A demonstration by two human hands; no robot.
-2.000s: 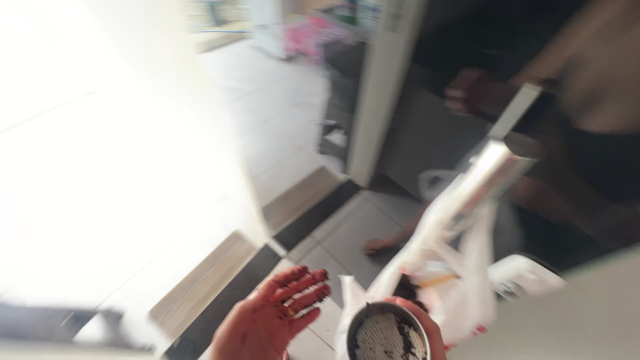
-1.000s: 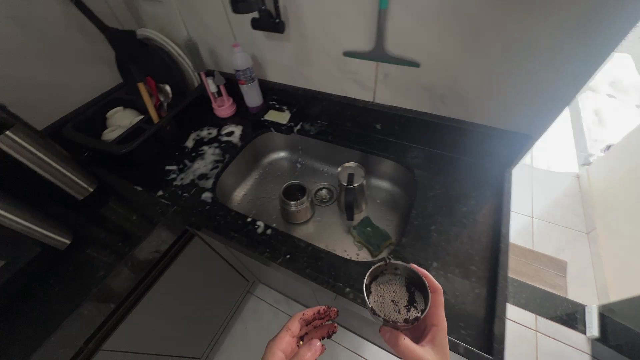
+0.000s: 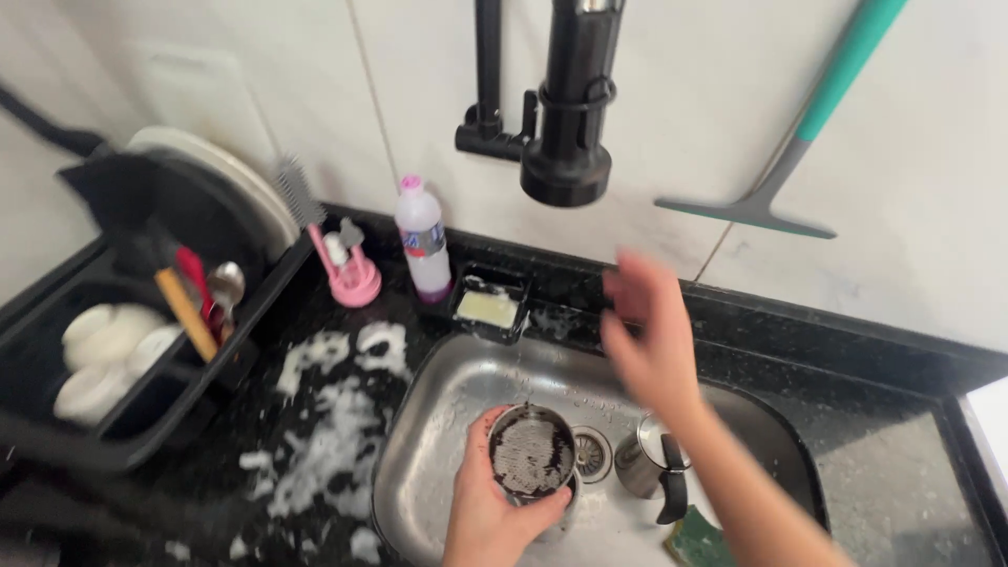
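My left hand (image 3: pixel 500 500) grips a round metal coffee filter funnel (image 3: pixel 532 450), its perforated face up and dotted with dark grounds, over the steel sink (image 3: pixel 449 394). Beneath it, a metal pot base is mostly hidden. My right hand (image 3: pixel 647 335), blurred and empty with fingers apart, is raised over the sink's back edge, below and right of the black faucet (image 3: pixel 565 169). Under my right forearm stands a metal moka pot top (image 3: pixel 642 465) with a black handle, beside the drain (image 3: pixel 589 454). A green sponge (image 3: pixel 697 542) lies in front of it.
Left of the sink, foam (image 3: pixel 339 449) spreads on the black stone counter. A black dish rack (image 3: pixel 228 370) holds dishes and utensils. Behind stand a pink brush holder (image 3: pixel 354 281), a plastic bottle (image 3: pixel 425 244) and a soap dish (image 3: pixel 516 331). A squeegee (image 3: pixel 760 209) hangs on the wall.
The view has swung from a doorway to the sink and come closer. The filter funnel, in my right hand one second ago, is now in my left over the sink. My right hand is raised toward the faucet.
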